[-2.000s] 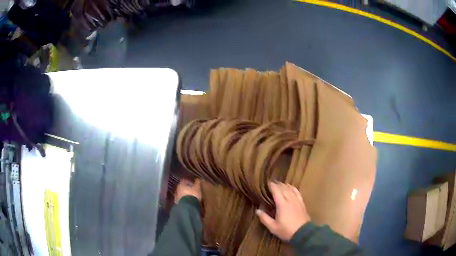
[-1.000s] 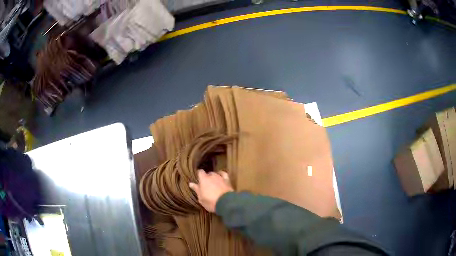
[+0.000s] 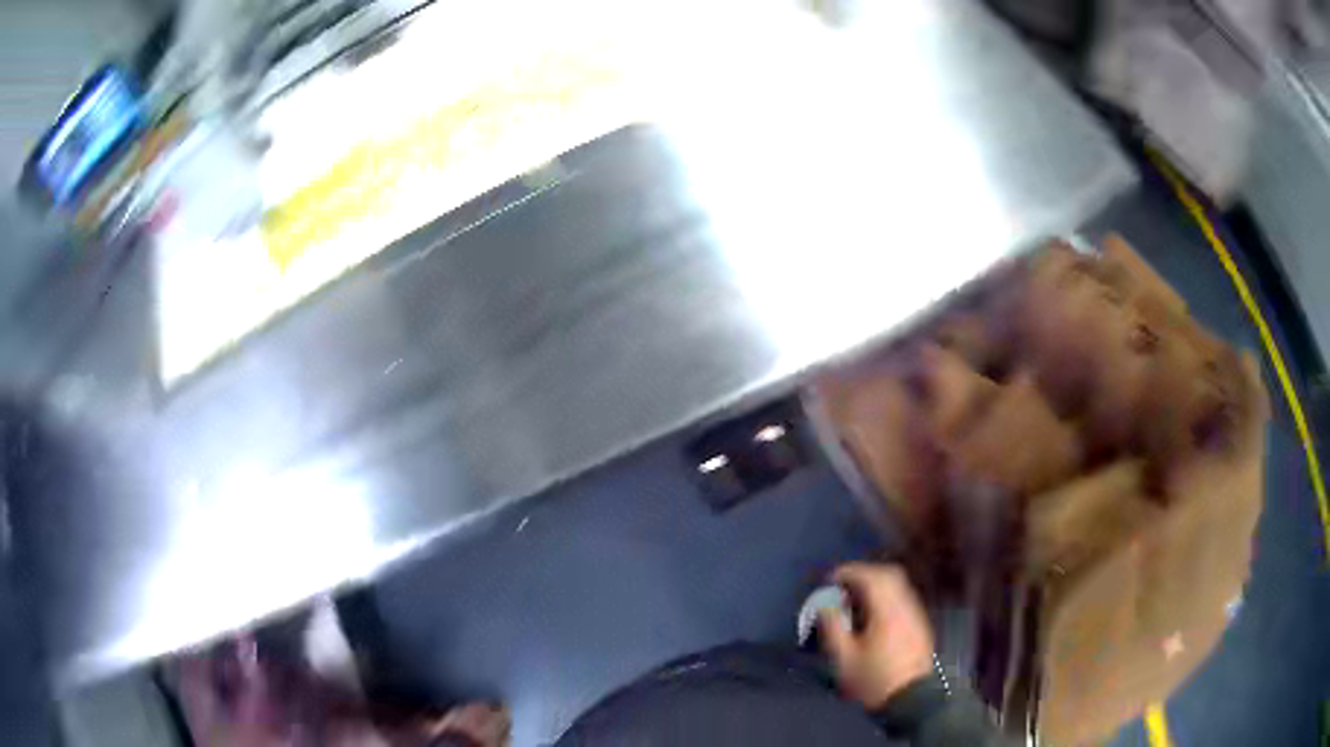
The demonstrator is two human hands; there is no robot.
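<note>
The view is blurred. My right hand [image 3: 883, 635] is low at the centre right, beside the brown stack, with its fingers curled round a small pale round thing [image 3: 826, 610] that I cannot identify. My left hand [image 3: 474, 724] is small, blurred and cut off by the bottom edge, next to a reddish-brown bundle [image 3: 241, 693]; its fingers cannot be made out. The stack of brown bag panels [image 3: 1130, 628] lies at the right, its handles smeared by motion. A small pale mark [image 3: 1174, 642] shows on the panels.
The shiny metal worktable [image 3: 511, 380] crosses the view in front of me, with a yellow strip [image 3: 423, 153] on its far side. Two dark objects [image 3: 747, 455] with bright spots are below its edge. A yellow floor line [image 3: 1240, 277] curves at the right.
The view has swung left, so the table fills the middle and the brown stack is at the right edge. My right hand has left the handles and is beside the stack.
</note>
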